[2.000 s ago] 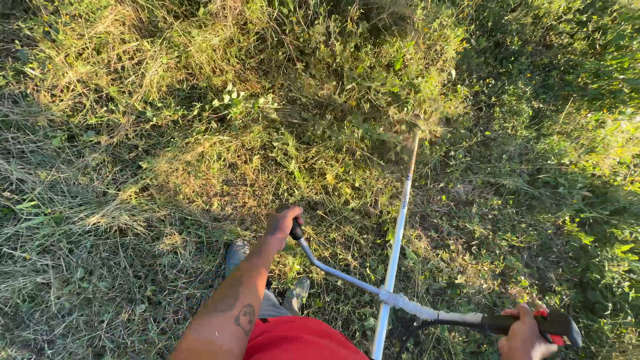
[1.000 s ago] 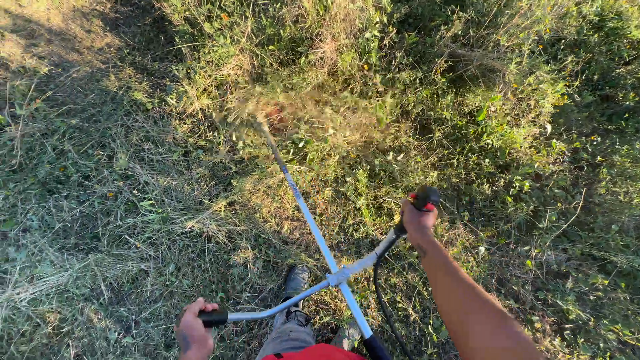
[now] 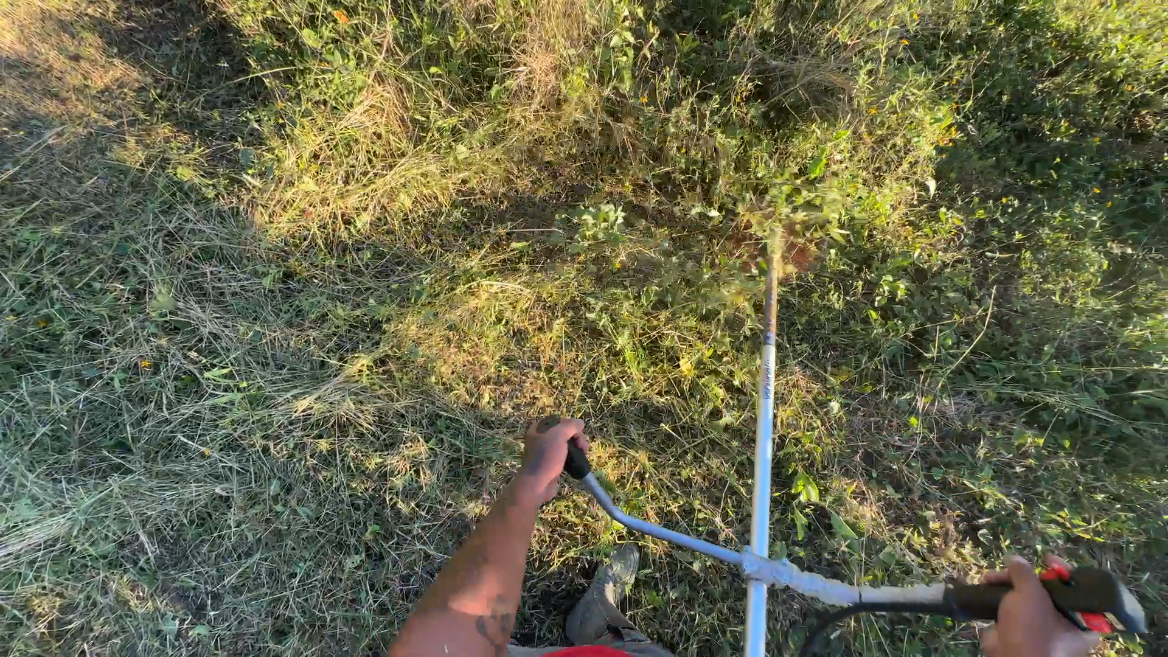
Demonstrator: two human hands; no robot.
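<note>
A brush cutter's metal shaft (image 3: 763, 438) runs up the right of centre, its far end at the weeds, where the cutting head (image 3: 776, 246) is blurred among flying bits of plant. My left hand (image 3: 549, 452) is closed around the black grip on the left end of the handlebar (image 3: 671, 536). At the lower right, my right hand (image 3: 1031, 613) grips the black and red throttle handle (image 3: 1086, 593). Wrapping covers the joint (image 3: 771, 570) where handlebar and shaft cross, and a black cable (image 3: 830, 620) hangs beside it. The engine is out of view.
Taller green weeds (image 3: 1031, 119) stand along the top and right. Cut, dry grass (image 3: 182, 365) lies flat at the left. My shoe (image 3: 602, 584) is on the grass at bottom centre, left of the shaft. A leafy sprig (image 3: 598, 224) shows near the upper middle.
The cutting head has swung from left to right since a second ago, after being at the right in the earliest frame. The handlebar has turned with it, both hands staying on the grips.
</note>
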